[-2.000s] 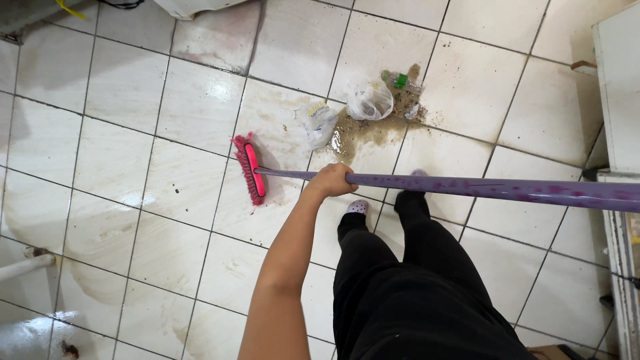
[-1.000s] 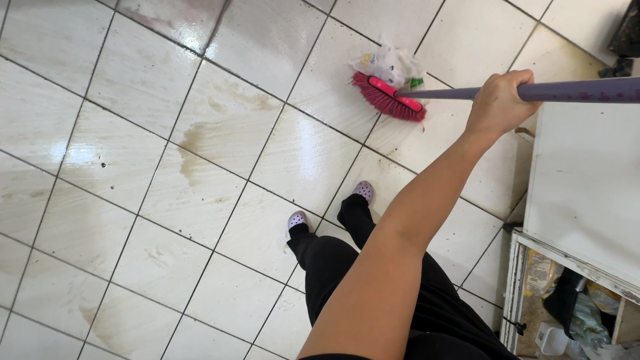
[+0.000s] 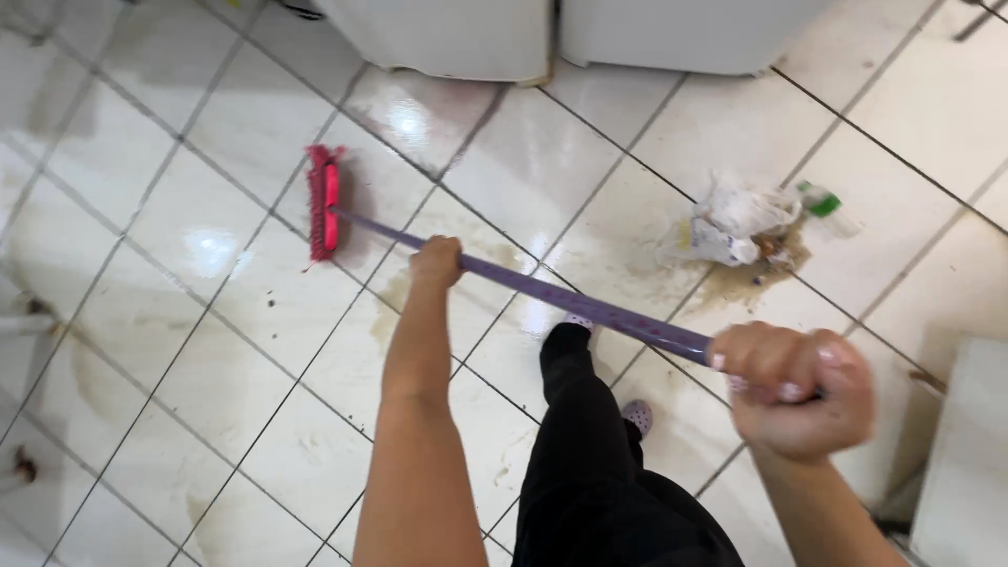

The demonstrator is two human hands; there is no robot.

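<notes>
A broom with a purple handle [image 3: 583,303] and a pink head [image 3: 324,206] slants across the view, its red-pink bristles facing left. My left hand [image 3: 437,261] is closed around the handle's lower part, not far from the head. Around the handle's top end, at the right, my right hand [image 3: 795,390] is shut. Crumpled white plastic bags [image 3: 736,220] lie on the wet tiles at the right, with brown dirt [image 3: 768,264] beside them. A clear plastic bottle with a green part [image 3: 825,206] touches this pile.
White tiled floor [image 3: 291,425] with brown stains and small specks surrounds my feet. Two white appliances or cabinets [image 3: 669,35] stand along the top. A white panel [image 3: 965,465] is at the lower right. A whitish pipe-like thing [image 3: 27,324] lies at the left edge.
The broom head was against the bags one second ago; now it is away from them, at the left. My right hand has come into view on the handle's end. The view has shifted a lot.
</notes>
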